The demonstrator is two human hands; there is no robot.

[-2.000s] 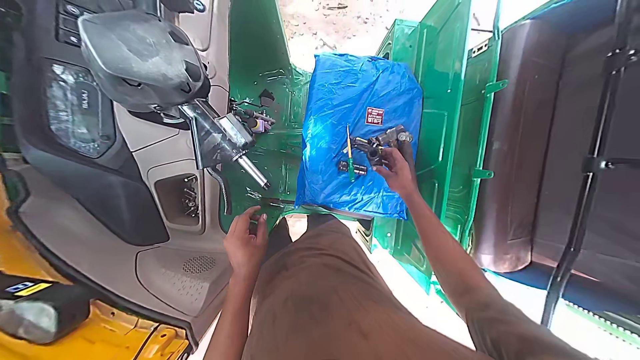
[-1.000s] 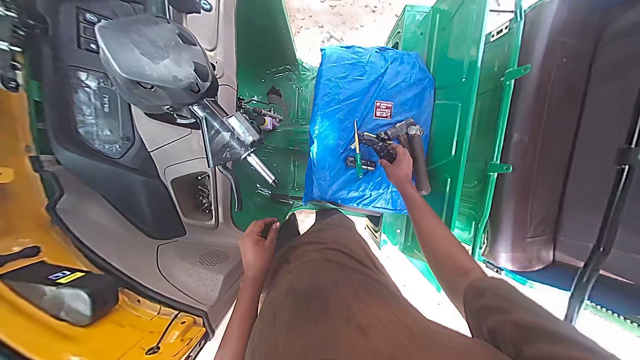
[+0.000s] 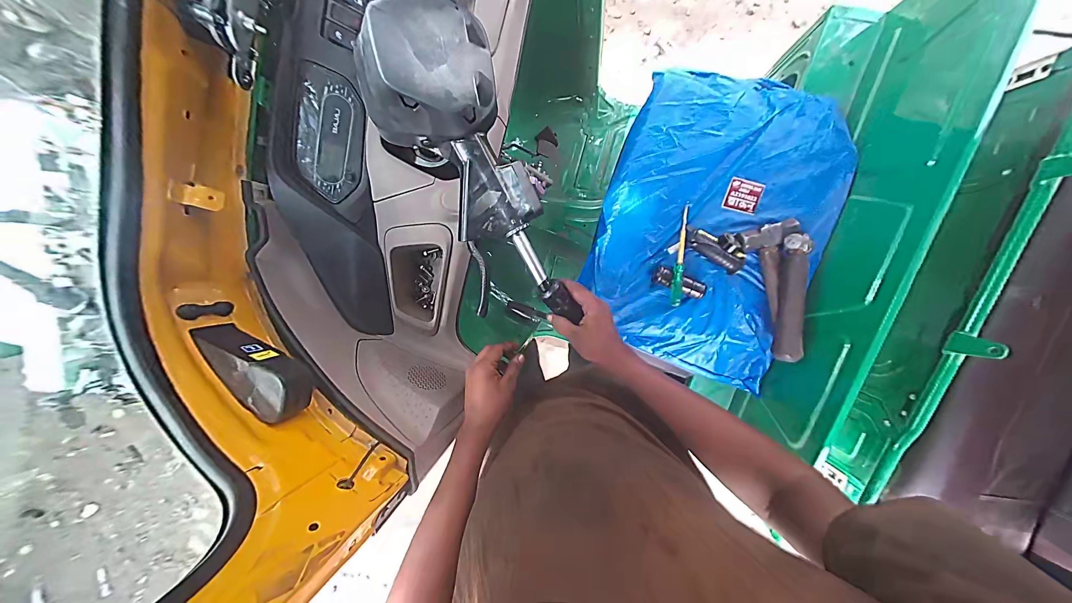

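Observation:
My right hand point(image 3: 590, 322) grips a black handlebar grip point(image 3: 561, 301) at the end of the bare metal handlebar tube point(image 3: 529, 260). Just to its left and lower, my left hand point(image 3: 492, 377) has its fingers bent close together by a thin dark lever or cable; whether it holds something small is unclear. The handlebar's grey plastic cover point(image 3: 427, 67) is above. On a blue plastic sheet point(image 3: 720, 151), right of both hands, lie a screwdriver point(image 3: 678, 260), a dark ribbed cylindrical part point(image 3: 691, 286), a black handlebar part point(image 3: 716, 251) and a hammer-like tool point(image 3: 789, 293).
A dashboard with an instrument cluster point(image 3: 331, 134) and an open cubby point(image 3: 419, 285) holding small metal parts lies left of the handlebar. Farther left is a yellow body frame point(image 3: 201, 251) with a dark lamp-like unit point(image 3: 260, 377). Green metal panels point(image 3: 879, 226) flank the blue sheet.
My right hand has moved left from the tools on the blue sheet to the handlebar end, where the black grip now shows. The tube end was bare before. The view has shifted left.

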